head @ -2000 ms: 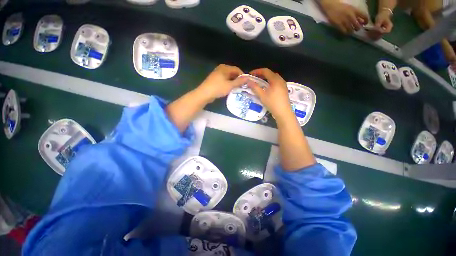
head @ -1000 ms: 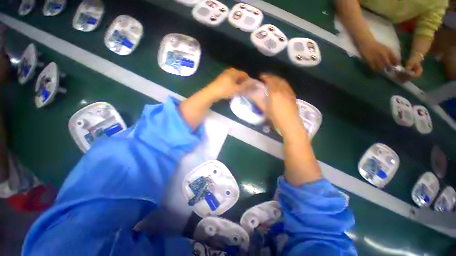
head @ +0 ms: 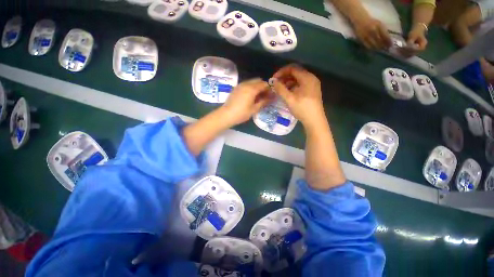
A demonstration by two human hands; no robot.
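A white open housing (head: 275,118) with a light-blue circuit board and a dark-blue block lies on the dark green belt, partly under my hands. My left hand (head: 250,98) is at its upper left, fingers bent together and blurred; what it holds cannot be told. My right hand (head: 298,89) is above the housing's upper edge, with a tiny pale part (head: 272,82) at its thumb and fingertips. The part is mostly hidden by the fingers. Another open housing (head: 215,80) lies on the belt to the left of my hands.
More open housings lie along the belt, such as one on the left (head: 135,58) and one on the right (head: 375,145). Several lie near my forearms (head: 212,207). White covers (head: 278,36) lie on the far lane. A pale rail (head: 97,96) runs between belt and bench. Another person's hands (head: 374,33) work opposite.
My fingers have moved apart from the housing, and the small pale part now shows at my right fingertips. The housing beside my right hand is no longer there; the belt units have shifted right.
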